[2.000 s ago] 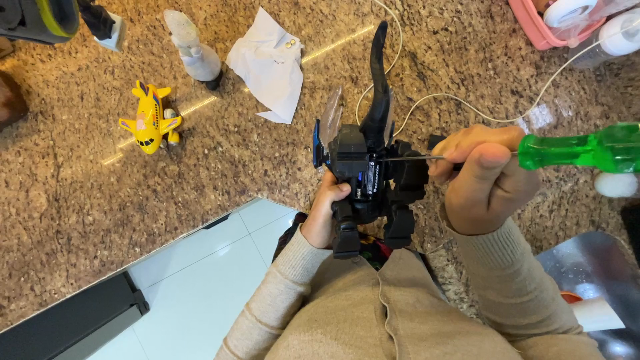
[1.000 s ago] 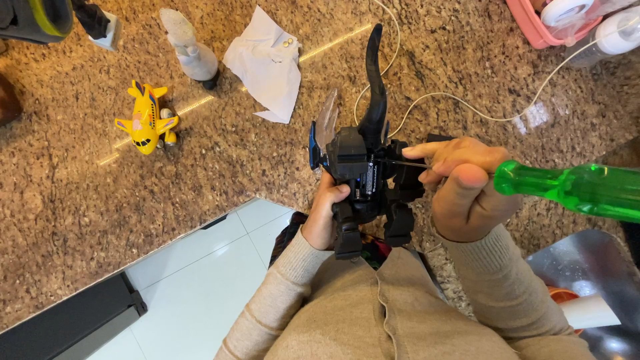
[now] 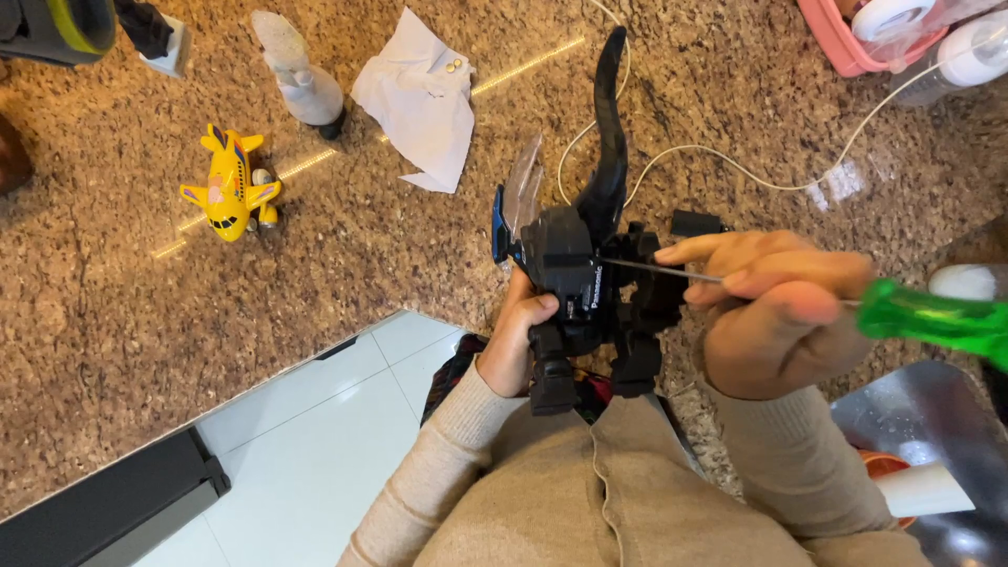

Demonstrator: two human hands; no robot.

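Note:
A black toy dinosaur (image 3: 563, 248) with a long curved tail and jointed legs is held at the counter's edge, its underside turned up. My left hand (image 3: 516, 335) grips its left side, thumb on the body. In its body shows a battery bearing the name Panasonic (image 3: 596, 287). My right hand (image 3: 780, 307) holds a screwdriver with a green handle (image 3: 933, 319) by its shaft, forefinger stretched along it. The screwdriver's tip touches or lies very near the toy's body beside the battery. A small black piece, perhaps a cover (image 3: 697, 222), lies just beyond my right hand.
On the granite counter (image 3: 331, 260) lie a yellow toy airplane (image 3: 228, 185), a white paper (image 3: 425, 102) with small round metal pieces (image 3: 453, 66), a whitish bottle-like object (image 3: 299, 75) and a white cable (image 3: 732, 161). A pink basket (image 3: 839, 43) stands far right; a metal sink (image 3: 921, 417) lies lower right.
My right hand and the green screwdriver handle have shifted a little between frames, with the tip staying near the same part of the toy. My left hand keeps its hold.

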